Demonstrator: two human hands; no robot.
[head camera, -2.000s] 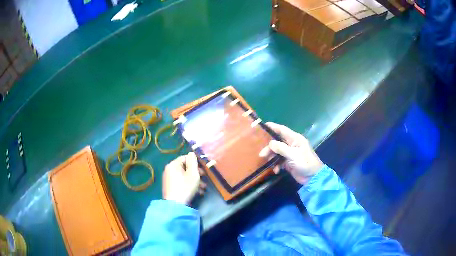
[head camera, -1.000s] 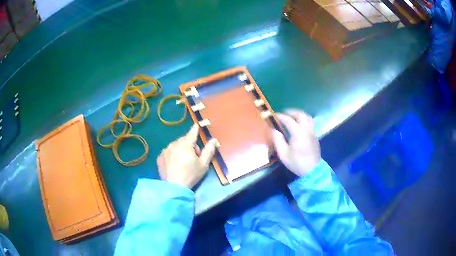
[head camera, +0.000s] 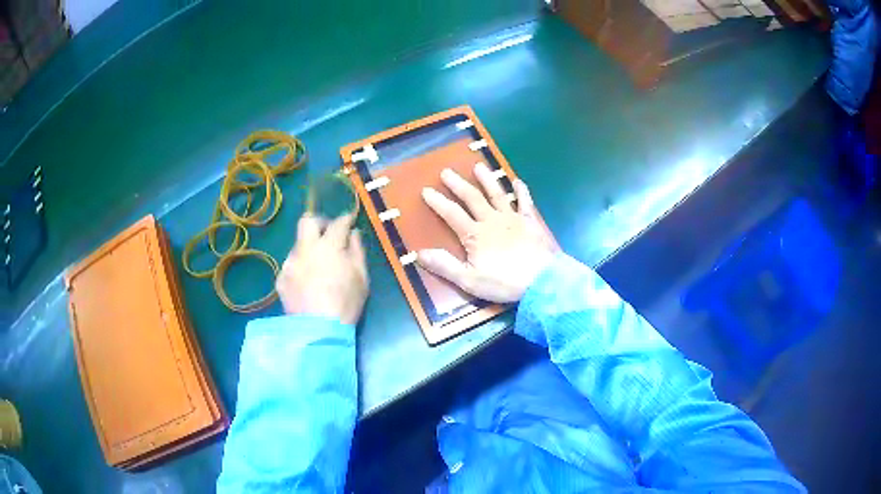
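A clear panel with a black border and pale tabs lies inside the groove of an orange plate in front of me. My right hand lies flat on the panel with its fingers spread, holding nothing. My left hand is left of the plate, with its fingertips at a blurred rubber band; whether it grips the band is not clear. More rubber bands lie loosely piled further left.
A stack of orange plates lies at the left. Another tabbed panel is at the far left. Banded stacks stand at the back right. A blue stool-like object is beyond the bench edge at right. A blue sleeve shows top right.
The panel has gone from being held over the plate to lying in its groove. My right hand has moved from the panel's edge onto its face. My left hand has left the plate and moved to the rubber band.
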